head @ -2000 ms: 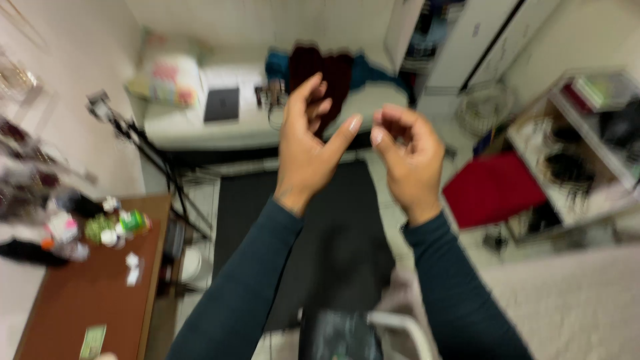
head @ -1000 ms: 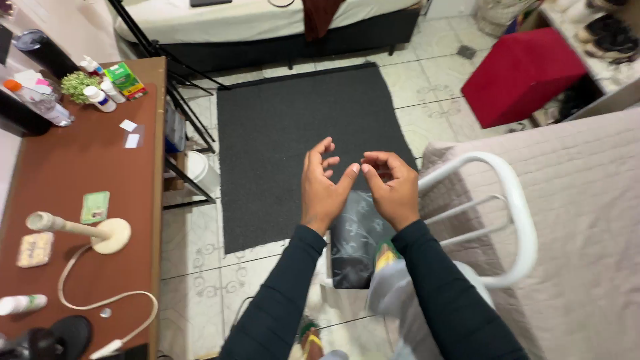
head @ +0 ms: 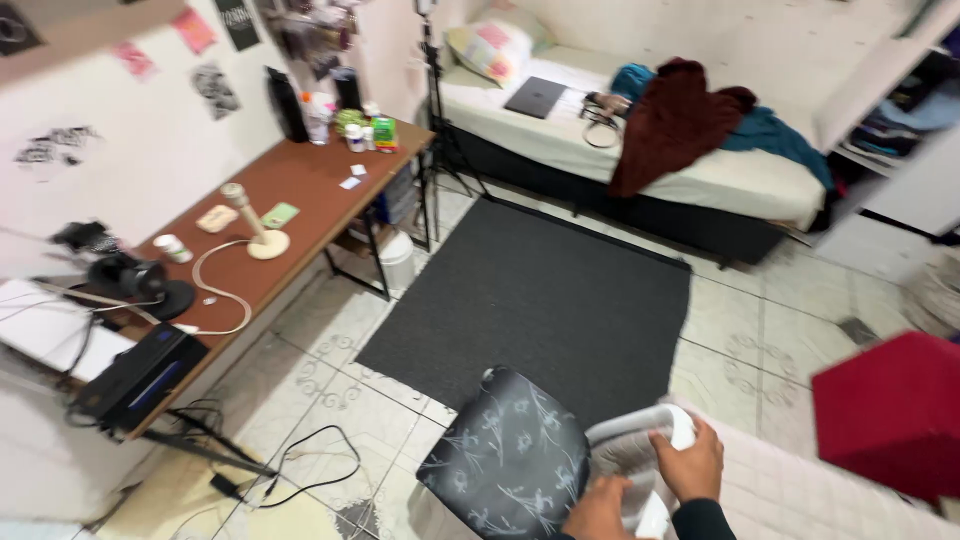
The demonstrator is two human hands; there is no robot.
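Note:
A chair with a dark, flower-patterned padded seat (head: 514, 454) and a white tubular backrest (head: 671, 416) stands at the bottom centre. My right hand (head: 690, 461) is at the far end of the backrest, with its thumb and fingers around the white tube. Lower down, my left hand (head: 604, 510) is between the seat and the backrest, partly cut off by the frame edge; whether it grips the tube cannot be told.
A brown desk (head: 300, 176) with a lamp-like stand (head: 259, 225) and a black printer (head: 142, 382) is on the left. Ahead lies a dark mat (head: 555, 300), then a bed (head: 562, 157). A red cube-shaped seat (head: 892, 409) stands right; a cable (head: 315, 487) crosses the floor.
Both hands, earlier raised together above the chair, are now lower, at its backrest. My right hand has closed around the white tube. The view has swung towards the desk.

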